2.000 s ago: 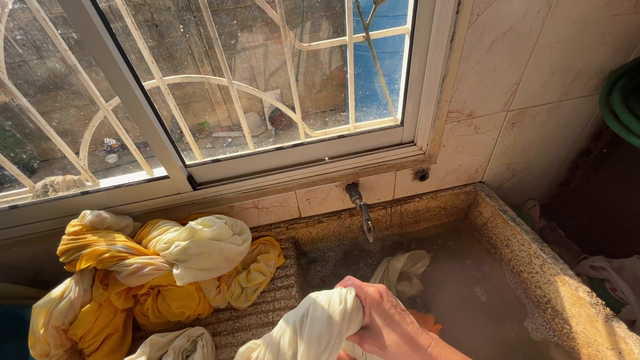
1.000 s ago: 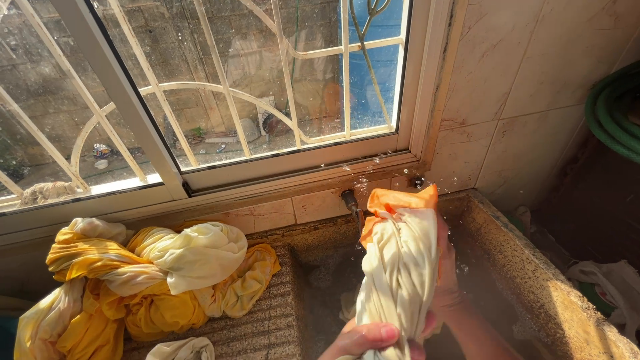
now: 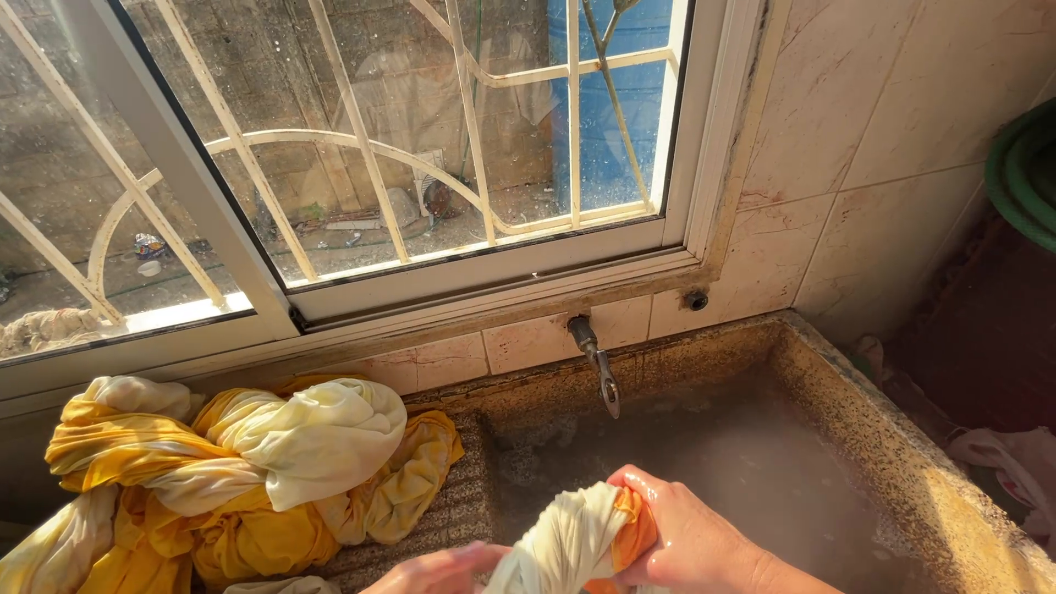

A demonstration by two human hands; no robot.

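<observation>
My right hand (image 3: pixel 672 528) is closed around the orange end of a twisted, wet cream cloth (image 3: pixel 561 536) at the bottom centre of the head view. Against the cloth's left side lies my left hand (image 3: pixel 445 569), its fingers stretched out; its grip is partly cut off by the frame's lower edge. The cloth is over the near left part of a concrete sink (image 3: pixel 891 437) holding murky grey water (image 3: pixel 726 462). To the left, a heap of twisted yellow and cream cloths (image 3: pixel 247 470) rests on the ridged washboard (image 3: pixel 450 511).
A metal tap (image 3: pixel 598 363) sticks out of the tiled wall above the sink's back edge. Behind stands a sliding window (image 3: pixel 495 256) with white bars. A coiled green hose (image 3: pixel 1027 181) hangs at the right, above a pale pink cloth (image 3: pixel 1006 462) beyond the sink's rim.
The cream cloth was upright before the tap with its orange end on top; it is now lower and bent over, that end in my right hand. The pale cloth earlier in the water no longer shows there.
</observation>
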